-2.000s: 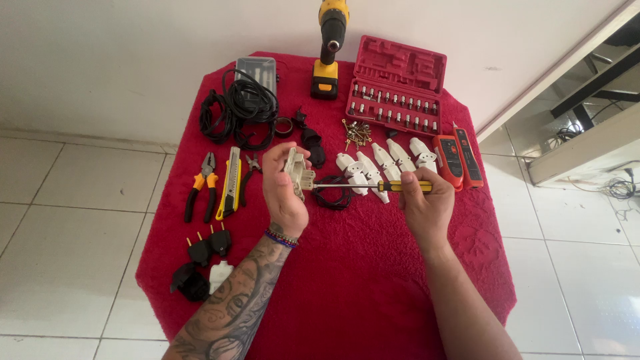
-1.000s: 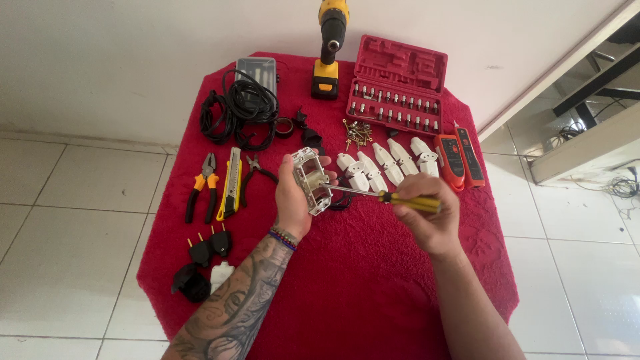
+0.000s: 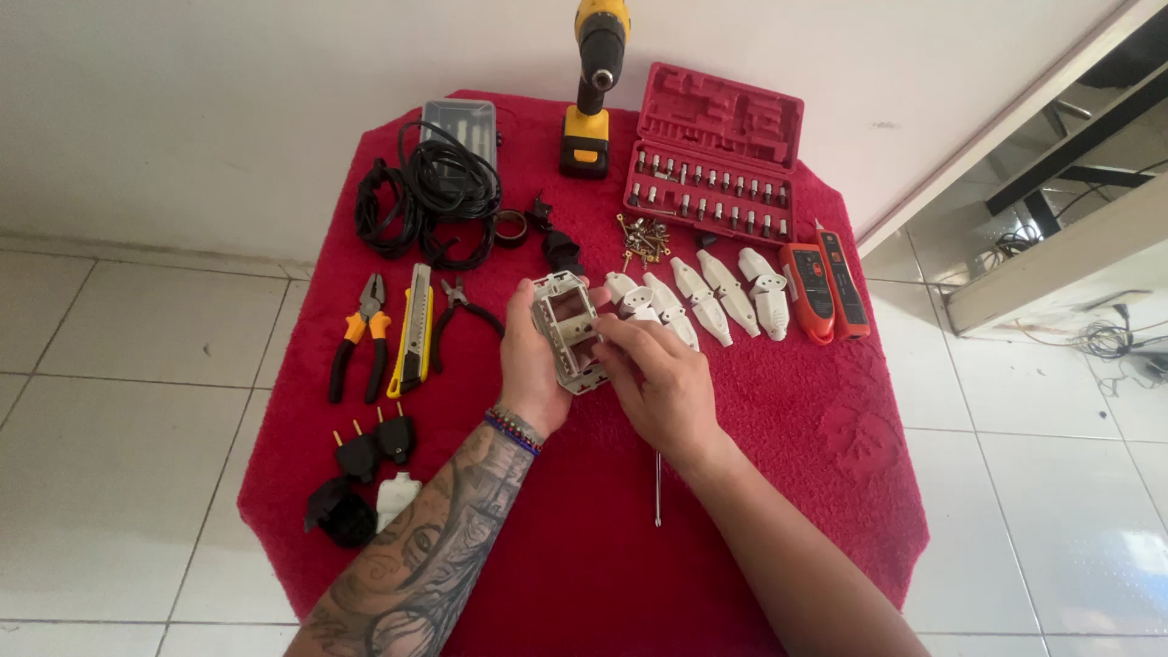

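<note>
Over the red cloth, my left hand (image 3: 534,370) grips a white plastic electrical outlet frame (image 3: 568,321) with a module across its middle. The thumb and index finger of my right hand (image 3: 662,383) touch the frame's right side at the module. A screwdriver shaft (image 3: 658,488) sticks out below my right hand, its tip towards me; its handle is hidden by that hand, so I cannot tell whether it is held or lies on the cloth. White plug connectors (image 3: 700,299) lie just to the right of the frame.
Pliers (image 3: 370,328), a utility knife (image 3: 415,333) and side cutters (image 3: 456,306) lie left. Black cables (image 3: 447,178), a cordless drill (image 3: 586,137), an open red bit case (image 3: 716,155) and loose screws (image 3: 646,239) stand or lie behind. Orange testers (image 3: 810,292) lie right, black plugs (image 3: 394,436) front left.
The screwdriver, held to the frame by my right hand earlier, now points towards me beneath that hand. My right fingers have moved left onto the frame.
</note>
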